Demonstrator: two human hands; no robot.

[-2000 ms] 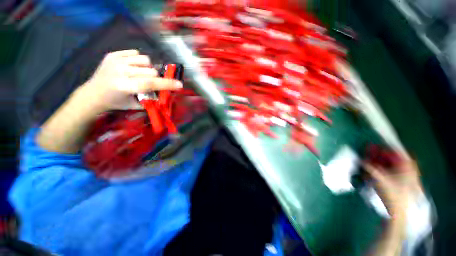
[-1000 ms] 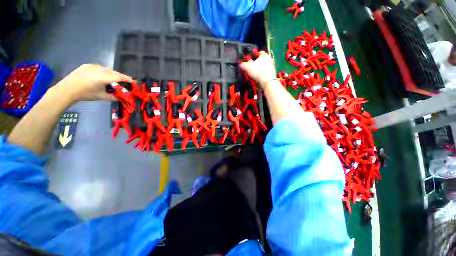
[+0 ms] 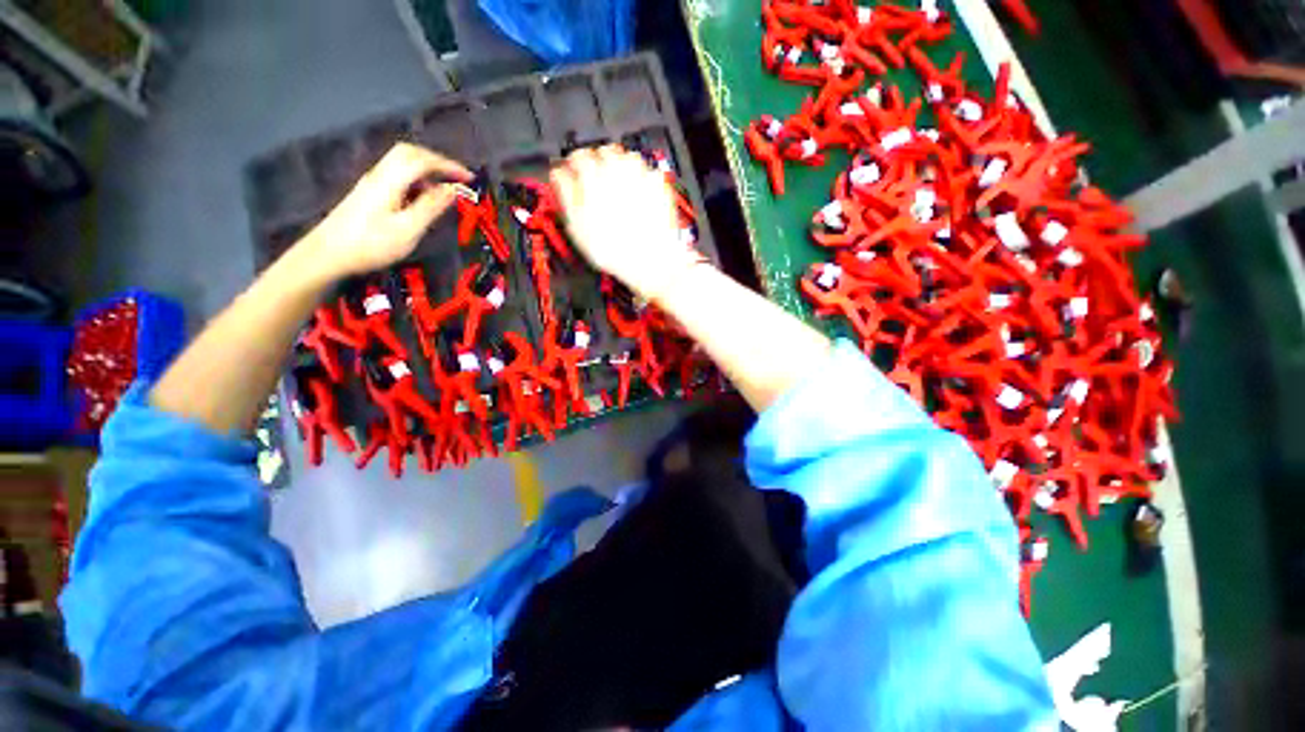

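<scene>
A dark partitioned tray [image 3: 294, 179] lies tilted in front of me, its near rows filled with red spring clamps [image 3: 461, 386]. Some clamps have black pieces and white patches at their jaws. My left hand [image 3: 387, 215] is over the tray's middle, thumb and fingers pinching the black end of a red clamp [image 3: 484, 222]. My right hand [image 3: 618, 215] is palm down over the tray's right part, its fingertips beside another red clamp [image 3: 540, 215]. The fingers hide what is under them, so its grip cannot be told.
A large heap of red clamps [image 3: 1002, 272] covers the green bench [image 3: 780, 236] on the right. A crumpled white wipe [image 3: 1083, 672] lies at the near end. Blue bins [image 3: 158, 336] stand at the far left, one holding red items. A blue sleeve [image 3: 573, 26] shows beyond the tray.
The view has shifted. My left hand has moved from the tray's left edge to its middle. My right hand has moved left from the far right corner. More clamps stand in the tray.
</scene>
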